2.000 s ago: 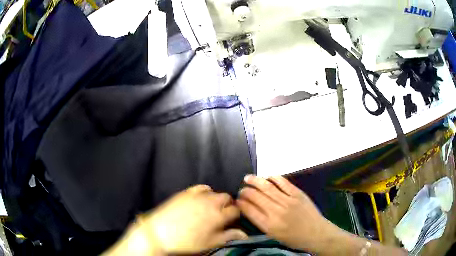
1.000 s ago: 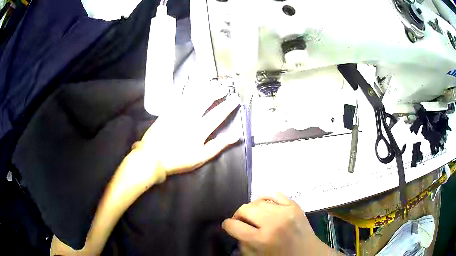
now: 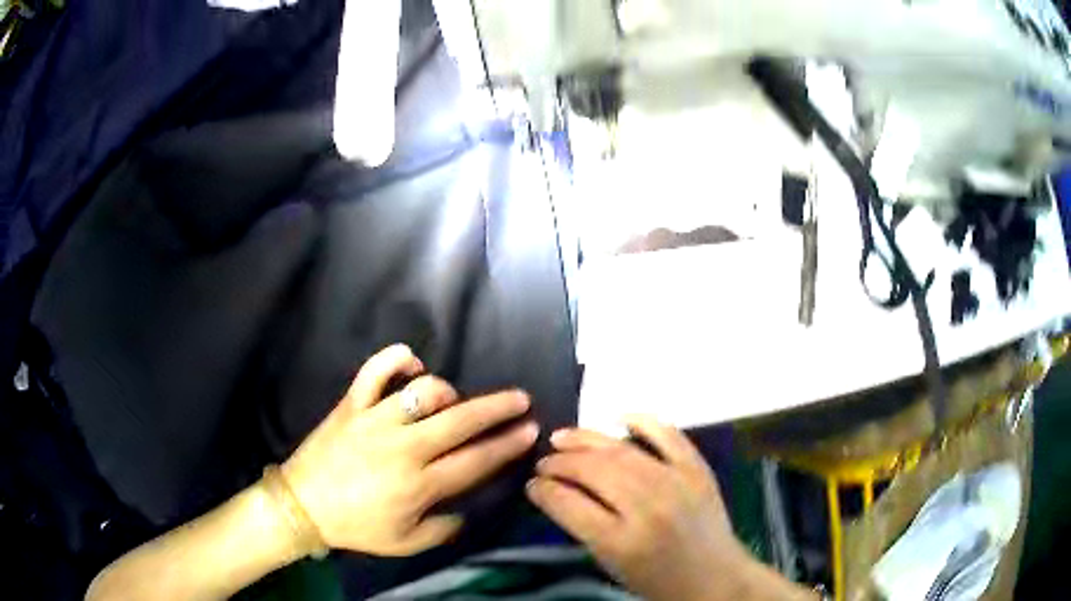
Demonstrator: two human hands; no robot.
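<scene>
Black shell fabric (image 3: 388,282) lies left of the needle and runs down to the wearer's lap, its right edge nearly straight. The needle area of the white sewing machine (image 3: 716,35) is in glare above it. My left hand (image 3: 405,464), with a ring and a bracelet, lies on the cloth near its lower right edge, fingers slightly spread and pointing right, thumb apart. My right hand (image 3: 640,499) has its fingertips at the cloth's right edge, close to the left fingertips; its thumb is hidden, so a grip cannot be told.
A white lamp bar (image 3: 366,82) hangs over the cloth. Navy lining (image 3: 71,129) is heaped left. Black scissors (image 3: 875,252), a thin grey tool (image 3: 808,270), a dark strip (image 3: 928,340) and black scraps (image 3: 998,241) lie right. A yellow-framed holder (image 3: 840,470) stands below right.
My left hand has moved from beside the needle down to the lower cloth. The right hand stays near the edge. Cloth at the needle now shows a dark seam or fold. The view has shifted.
</scene>
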